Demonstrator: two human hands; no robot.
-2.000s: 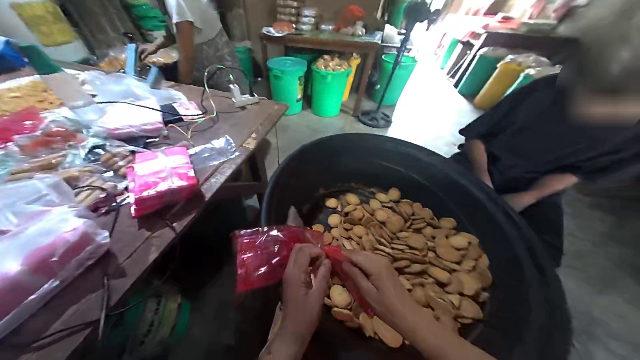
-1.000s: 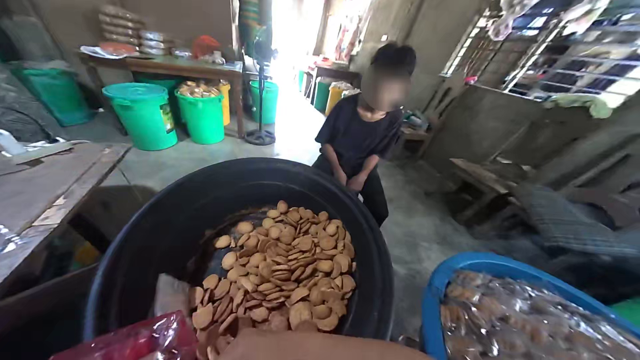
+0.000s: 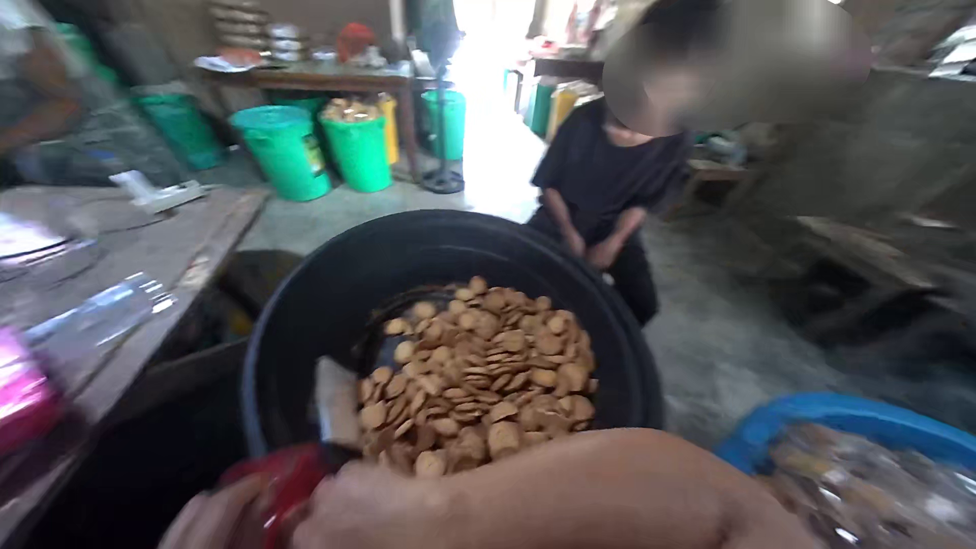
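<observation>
At the bottom of the head view, my left hand (image 3: pixel 217 515) is shut on a red plastic bag (image 3: pixel 286 480), partly cut off by the frame edge. My right hand (image 3: pixel 374 503) is at the bag's right side, blurred, with its forearm stretched across the lower right; its fingers are hidden. Just beyond both hands, round flat biscuits (image 3: pixel 488 366) lie heaped in a large black tub (image 3: pixel 305 305). A pale flat piece (image 3: pixel 338 400) leans inside the tub at its left, close to the bag.
A wooden table (image 3: pixel 191 252) with clear plastic (image 3: pixel 107 313) and a pink pack (image 3: pixel 27 389) stands left. A blue basin (image 3: pixel 823 404) of clear bagged goods is at lower right. Beyond the tub sits a person (image 3: pixel 610 175). Green buckets (image 3: pixel 282 152) stand behind.
The view has swung right since the oldest frame, bringing in the blue basin. My hands, earlier over the tub's near side with the red bag, are now at the bottom edge.
</observation>
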